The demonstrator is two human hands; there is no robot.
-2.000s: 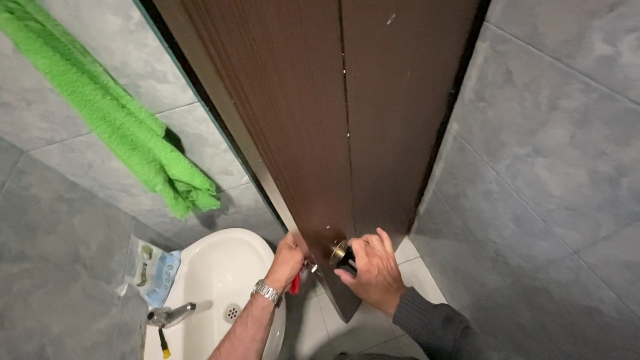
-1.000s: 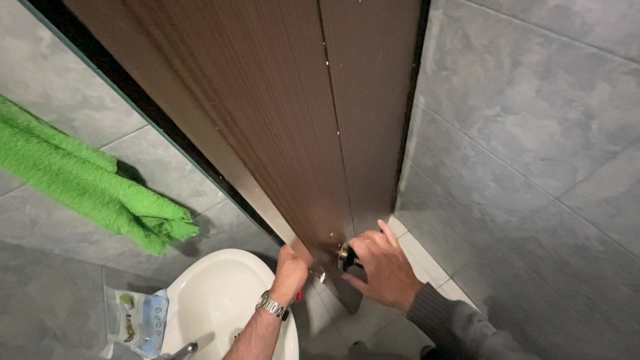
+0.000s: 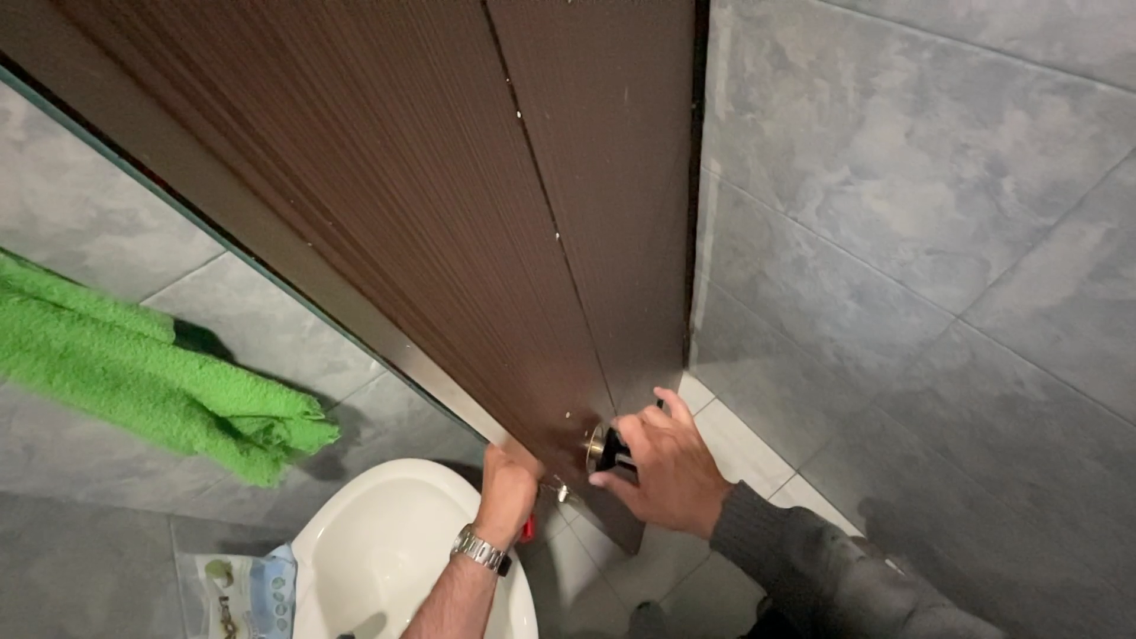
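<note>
A dark brown door (image 3: 461, 222) with fine grooves spans the middle of the view. Near its lower part, my right hand (image 3: 666, 466) has thumb and fingers curled around a round door knob (image 3: 603, 448), black with a brass-coloured base. My left hand (image 3: 510, 493), with a metal watch on the wrist, is at the door's left edge. Something red (image 3: 529, 528) shows just beside it, mostly hidden, probably the handle of a tool. Between my hands a small shiny metal latch part (image 3: 563, 493) sticks out at the door edge.
A white washbasin (image 3: 382, 541) is at the lower left, with a packet of wipes (image 3: 248, 590) on its left side. A green towel (image 3: 160, 364) hangs on the grey tiled wall. Another tiled wall (image 3: 843, 222) rises close on the right, above light floor tiles.
Both hands have stayed at the lower part of the door, the right one at the knob. The view has shifted, so the tap has mostly left the frame.
</note>
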